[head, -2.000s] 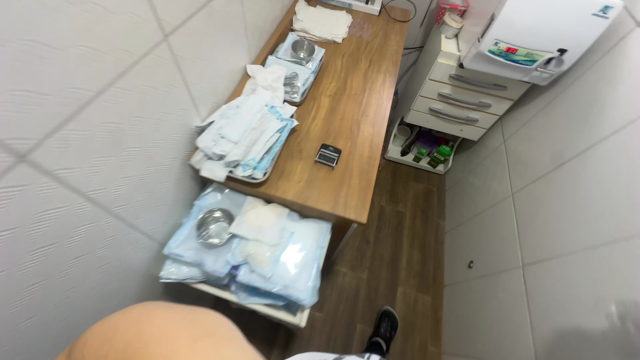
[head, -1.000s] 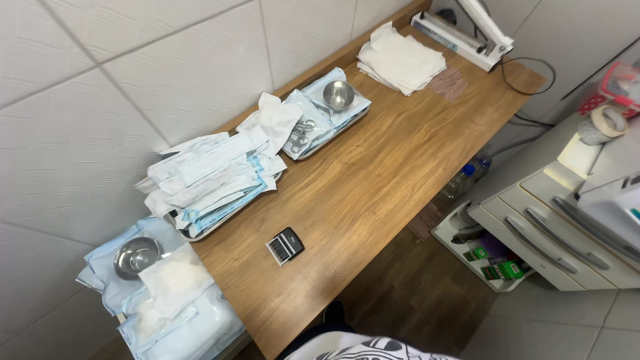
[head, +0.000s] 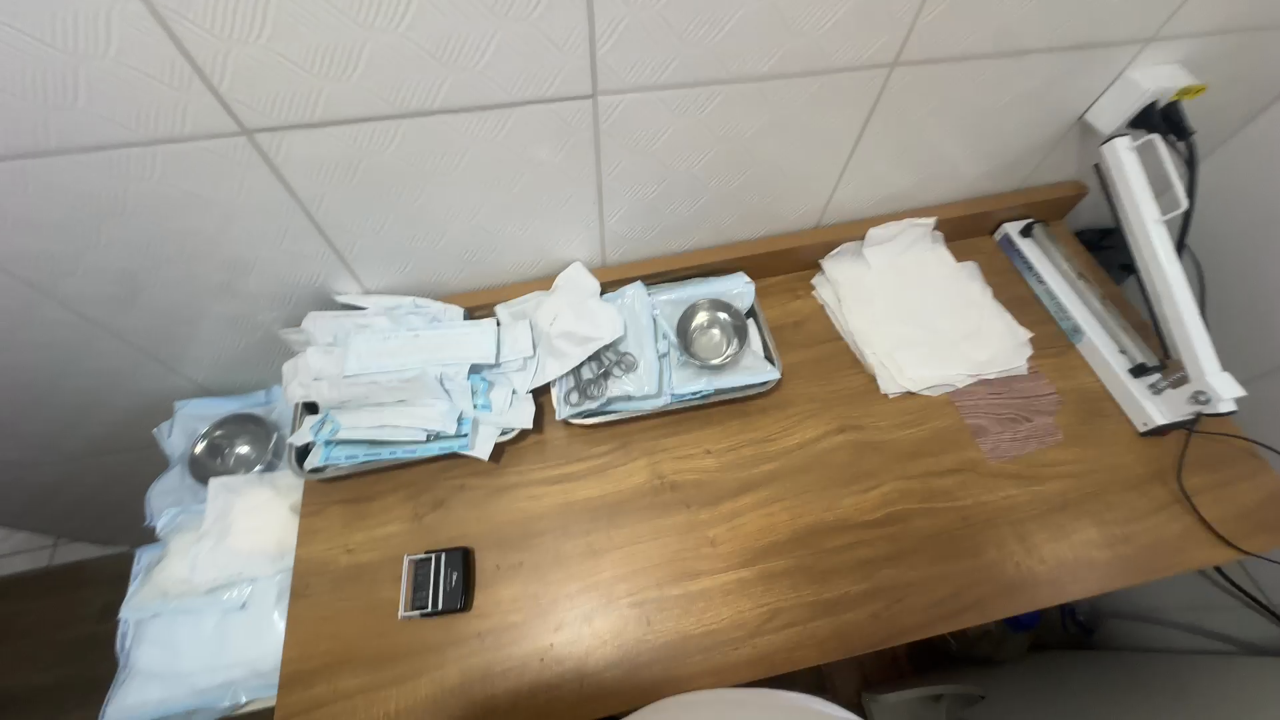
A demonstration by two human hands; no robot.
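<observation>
Neither of my hands shows in the head view. On the wooden table (head: 700, 520) a metal tray (head: 350, 466) at the left holds a heap of white and blue sterilization pouches (head: 420, 350). Beside it, a second tray (head: 660, 408) carries blue-wrapped packs, a steel bowl (head: 712, 332) and scissor-handled metal instruments (head: 600, 376). A stack of white paper sheets (head: 920, 310) lies farther right, partly over a reddish-brown patterned piece (head: 1008, 412). An impulse heat sealer (head: 1130, 300) stands raised at the right end. Near the front left lies a black self-inking stamp (head: 437, 582).
Left of the table, lower down, are more blue-wrapped packs (head: 210, 640), a white cloth or gauze bundle (head: 240, 525) and another steel bowl (head: 235, 447). A tiled wall (head: 450, 190) runs behind. Black cables (head: 1185, 490) hang at the right edge by a wall socket (head: 1145, 98).
The view has swung and come closer over the table, with the whole heat sealer now showing. The drawer cabinet seen earlier at the right has left the view. No object has plainly moved.
</observation>
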